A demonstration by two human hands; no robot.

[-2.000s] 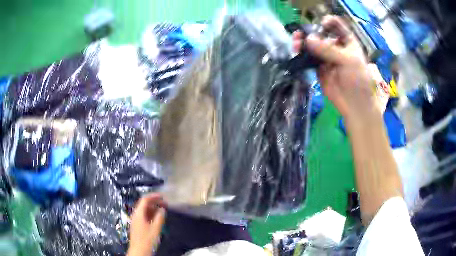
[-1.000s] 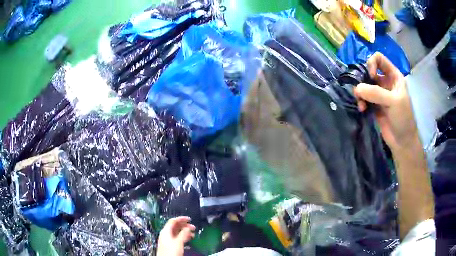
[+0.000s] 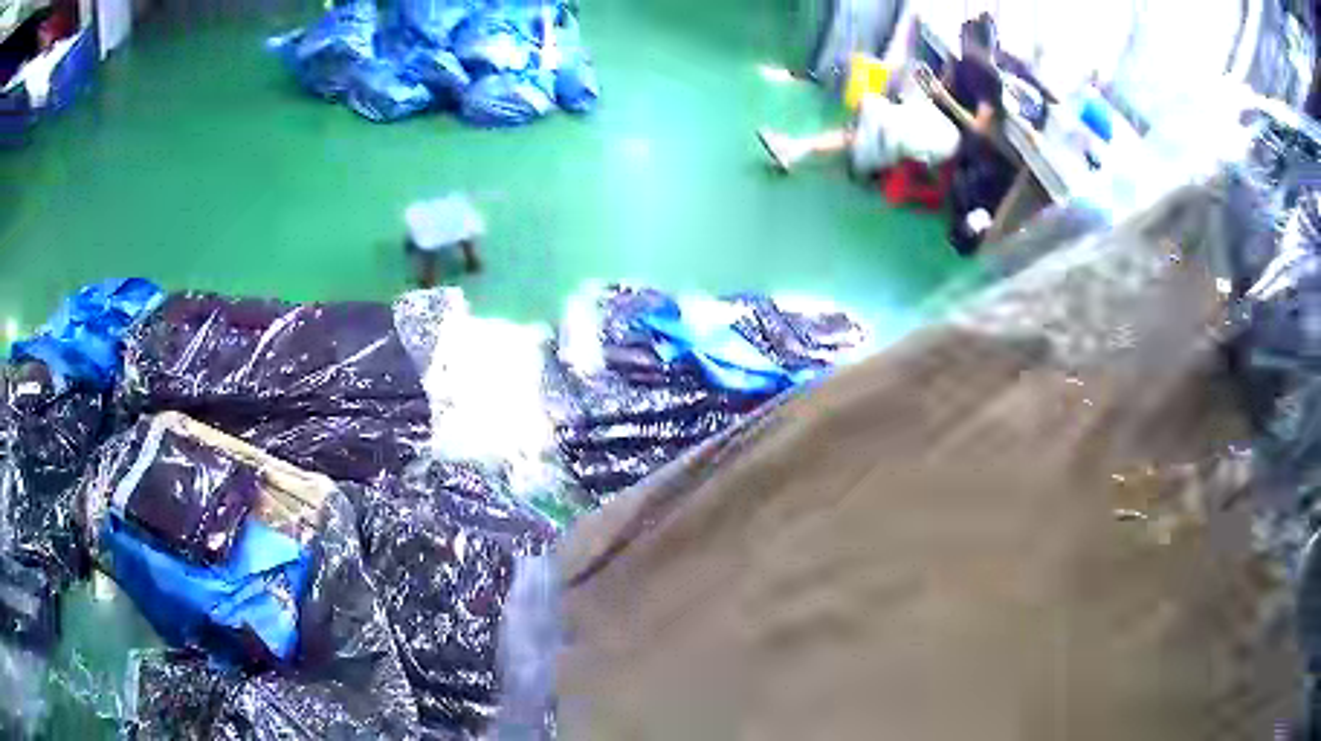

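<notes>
A large brown cloth piece (image 3: 927,565) fills the right and lower right of the view, very close to the camera and blurred. Clear, shiny plastic (image 3: 1072,311) shows along its upper edge. Neither of my hands can be seen; what holds the cloth is hidden or outside the picture. Dark plastic-wrapped stacks (image 3: 275,362) lie on the floor at the left, with a white band (image 3: 493,391) across their middle. A blue plastic piece (image 3: 217,579) and a small dark wrapped bundle (image 3: 184,495) lie on top of the near left stacks.
A small stool (image 3: 443,225) stands on the green floor (image 3: 638,188) beyond the stacks. Blue sacks (image 3: 464,58) are piled at the back. A seated person (image 3: 978,123) is at a bench at the back right. Another blue plastic piece (image 3: 724,355) lies on the middle stack.
The view has lifted towards the room. The brown cloth now fills the right side, close up. Both my hands have left the sight, and the blue sack in the middle no longer shows.
</notes>
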